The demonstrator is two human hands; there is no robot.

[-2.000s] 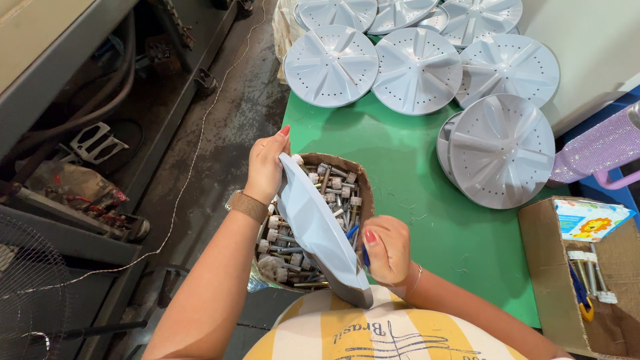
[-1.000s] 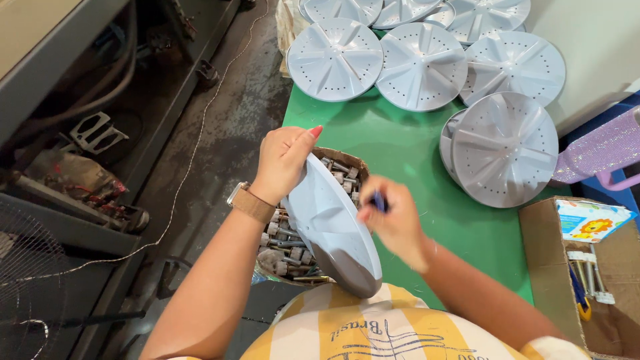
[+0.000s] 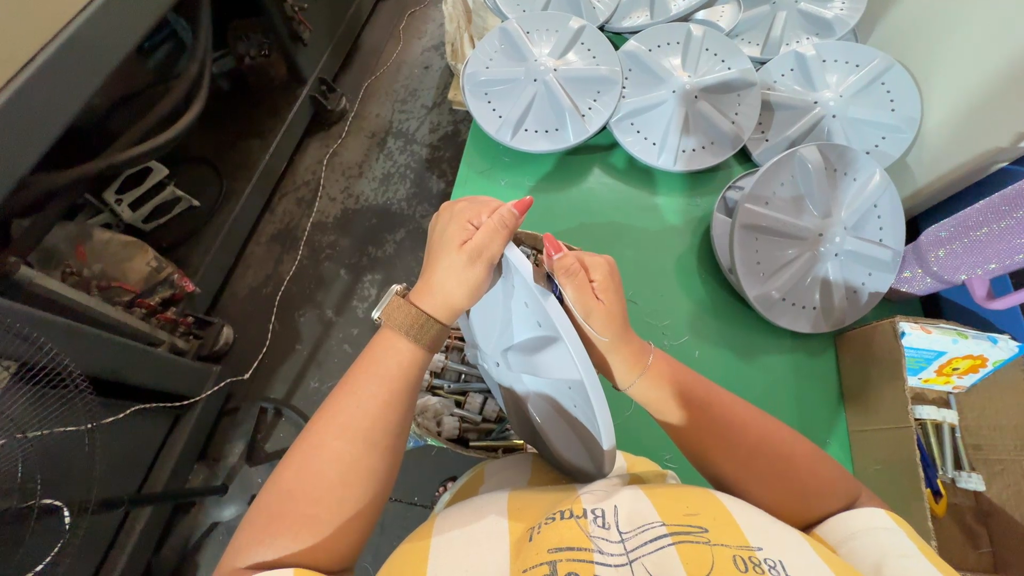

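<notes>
My left hand [image 3: 472, 256] grips the upper left edge of a light grey plastic ribbed disc [image 3: 536, 352], which stands tilted almost on edge against my front. At the disc's upper right rim is my right hand [image 3: 588, 296], closed around a small dark blue tool that is mostly hidden. A thin pale strip curls beside its fingers along the rim. Beneath the disc, a cardboard box holds metal bolts with whitish plastic heads [image 3: 472, 404]; the disc covers much of it.
More ribbed discs [image 3: 542, 82] lie across the far part of the green table [image 3: 664, 360], with a stack [image 3: 820, 238] at the right. A cardboard box [image 3: 880, 424] with bolts stands near right, beside a glittery purple tumbler [image 3: 968, 240]. Machinery and a fan guard [image 3: 40, 400] are at left.
My right hand, a little off the disc a second ago with the blue tool showing, is now against its upper rim. A thin pale strip now shows there. My left hand keeps hold of the disc.
</notes>
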